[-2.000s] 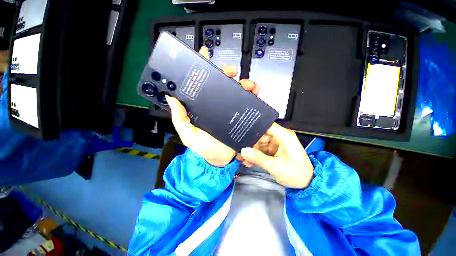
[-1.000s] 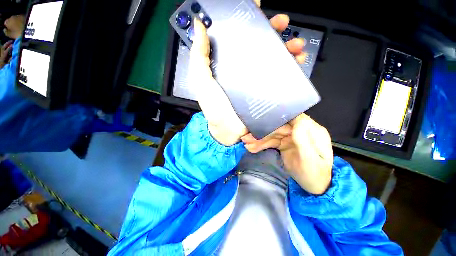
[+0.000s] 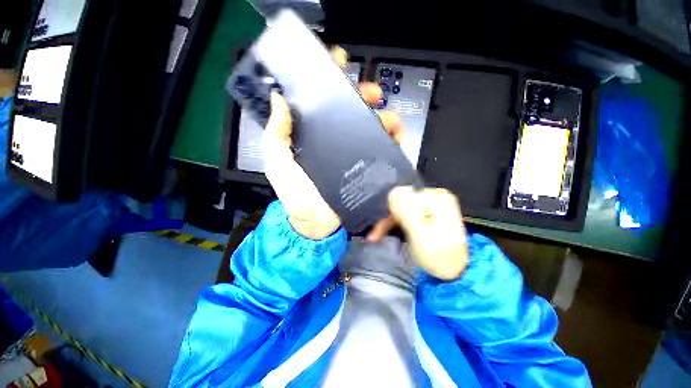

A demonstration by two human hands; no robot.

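A covered smartphone is held tilted over the front of the phone tray, its grey back up and camera rings at the upper left. It is slightly blurred. My left hand grips it from beneath, thumb by the camera rings and fingertips showing at the far edge. My right hand is at the lower right corner, thumb at the edge; its other fingers are mostly hidden. In the tray, a covered phone lies upright beside the held one, and an open phone with a yellow-edged white area lies in the right slot.
Stacked black trays with white panels stand at the left. Crumpled blue film lies on the green mat right of the tray. A larger black tray is behind. A blue sleeve of another person is at the left, above the taped floor.
The held phone went up and rightward with strong glare, then came back left and lower, with less glare on its lower half. The view shifted. My right hand's thumb has moved onto the phone's corner.
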